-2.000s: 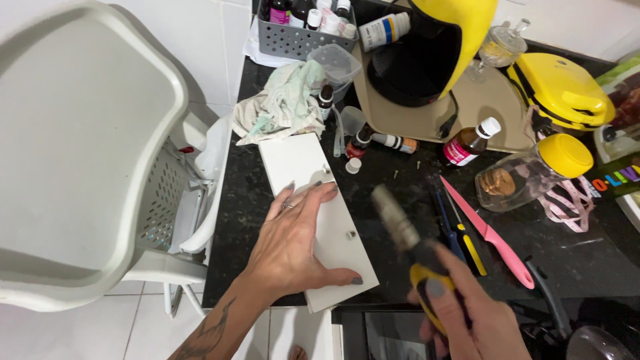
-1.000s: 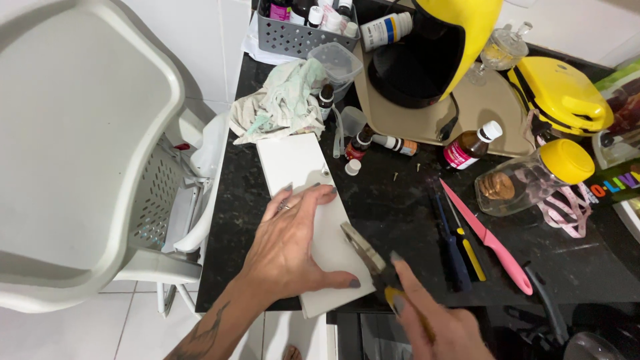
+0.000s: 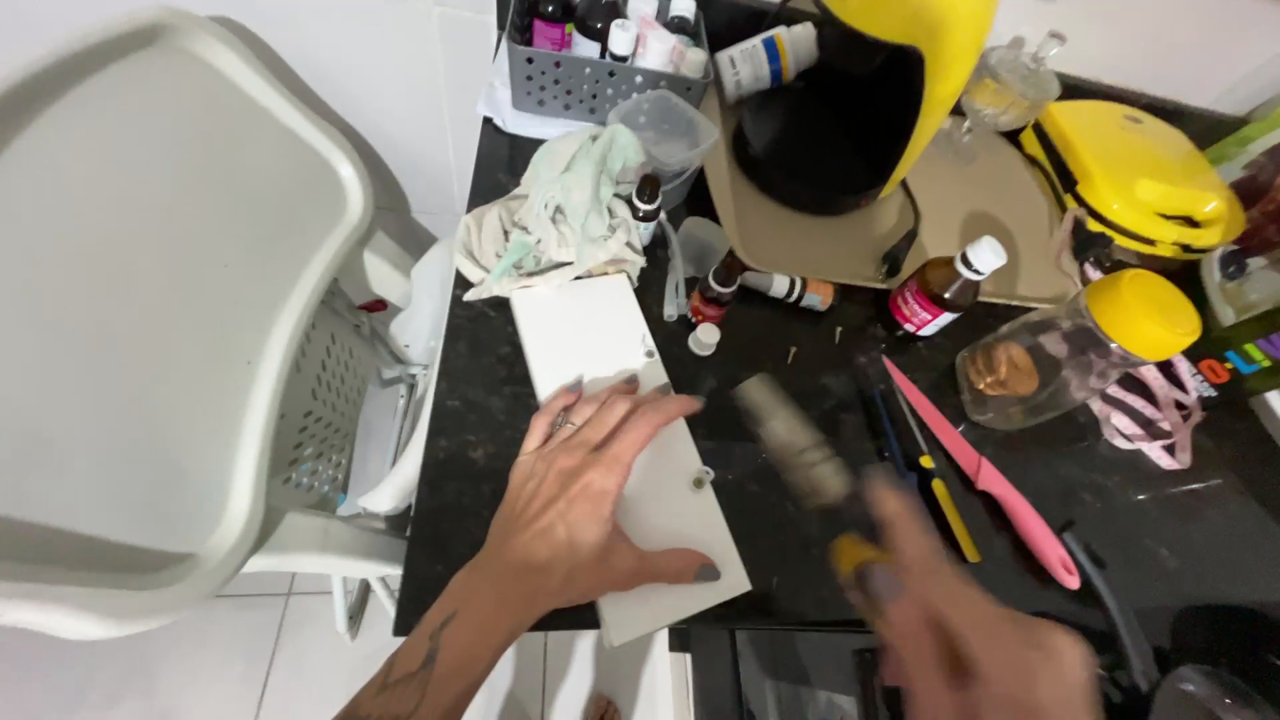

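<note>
My left hand (image 3: 590, 500) lies with spread fingers across a white rectangular board (image 3: 660, 450) on the dark stone counter, pressing on it. Two small round fittings sit along the board's right side, one (image 3: 702, 479) beside my thumb and one (image 3: 648, 350) beyond my fingertips. My right hand (image 3: 950, 600), blurred, grips pliers (image 3: 800, 440) with yellow and black handles; their metal head is to the right of the board, apart from it. Two small screws (image 3: 791, 354) lie on the counter past the pliers.
Right of the pliers lie a pink knife (image 3: 980, 470) and a yellow-handled screwdriver (image 3: 940, 490). A crumpled cloth (image 3: 560, 210) touches the board's far end. Medicine bottles (image 3: 935, 290), a jar with a yellow lid (image 3: 1070, 350) and a tray (image 3: 800, 240) stand beyond. A white high chair (image 3: 180, 300) is at left.
The pliers, over the board's right edge one second ago, have moved right, off the board, in my right hand. My left hand has stayed on the board.
</note>
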